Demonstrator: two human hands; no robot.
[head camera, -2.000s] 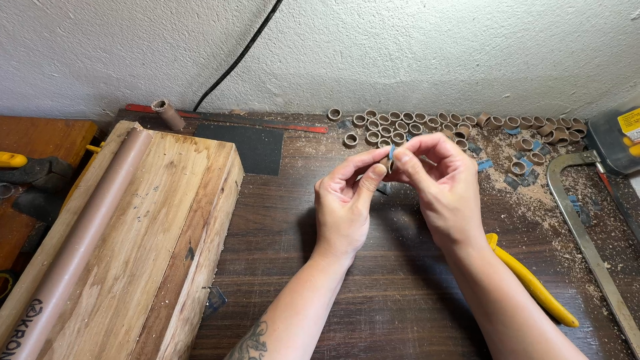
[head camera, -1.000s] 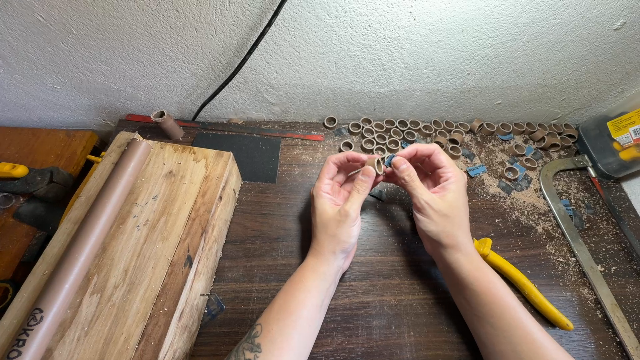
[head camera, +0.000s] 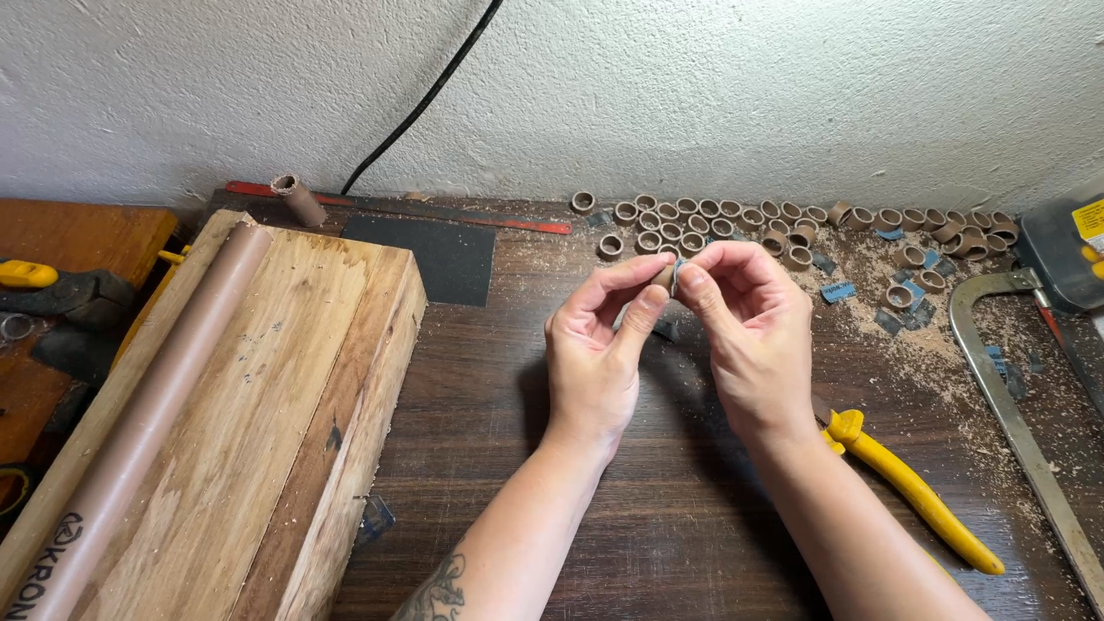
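Observation:
My left hand (head camera: 604, 354) pinches a short brown plastic pipe ring (head camera: 664, 278) between thumb and fingers. Against the ring's right edge, my right hand (head camera: 755, 336) grips a small folded piece of blue-grey sandpaper (head camera: 678, 274); the fingers partly hide both pieces. Behind the hands, many similar cut rings (head camera: 671, 231) stand along the wall among sawdust. Scraps of blue-backed sandpaper (head camera: 837, 291) lie to their right. Yellow-handled pliers (head camera: 918, 504) rest beside my right forearm.
A long brown pipe (head camera: 164, 388) lies on a wooden block (head camera: 285, 371) at left. Behind it are a pipe offcut (head camera: 299, 202), a hacksaw blade (head camera: 448, 211) and a dark sandpaper sheet (head camera: 431, 259). A hacksaw frame (head camera: 1009, 414) and a clear plastic box (head camera: 1052, 259) occupy the right.
Both hands stay together around the ring. The sandpaper, at the ring's right side, shifts slightly as the fingers change position.

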